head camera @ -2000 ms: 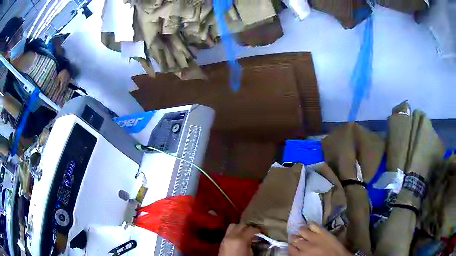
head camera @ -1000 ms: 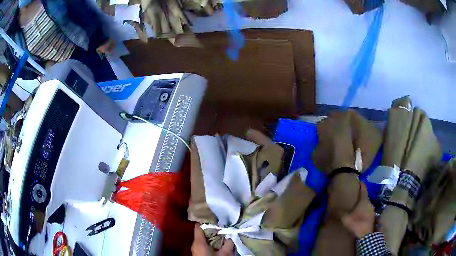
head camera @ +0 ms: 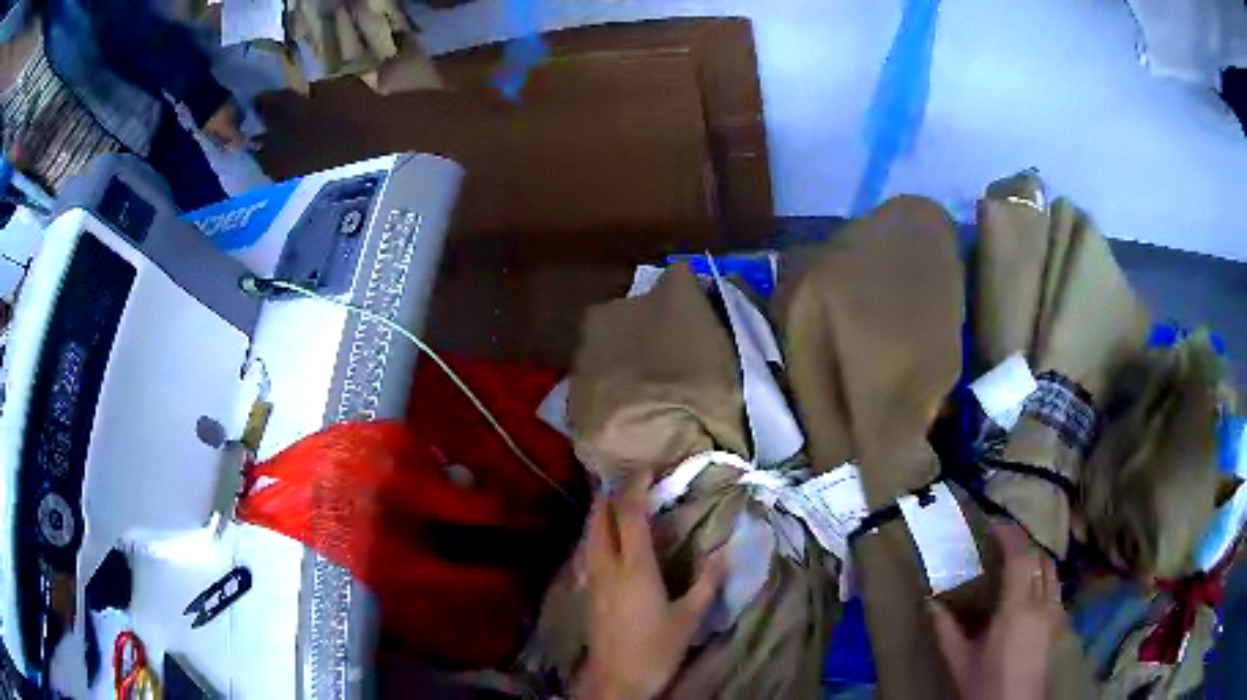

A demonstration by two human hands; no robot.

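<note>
A brown bundle (head camera: 656,362) with white pieces and a knotted white tie lies at centre. My left hand (head camera: 636,595) is on its lower left part, thumb and fingers spread around the folds of cloth. Beside it on the right is a brown bundle (head camera: 875,321) with a dark tie and white tickets (head camera: 941,536). My right hand (head camera: 1009,615) is around the lower right side of this bundle, below the tie. Both wrists are blurred or cut off near the bottom edge.
Another brown bundle (head camera: 1060,294) with a checked strip stands right. The white sewing machine (head camera: 178,424), black snips (head camera: 219,596) and red-handled scissors (head camera: 130,663) are left. A red bag (head camera: 328,486) hangs at the table edge. Cardboard (head camera: 588,130) lies behind; a person's hand (head camera: 226,126) shows upper left.
The view has shifted. The white-tied bundle has turned, its brown side now facing up beside the dark-tied bundle. My right hand went from it to the dark-tied bundle, whose tickets now show.
</note>
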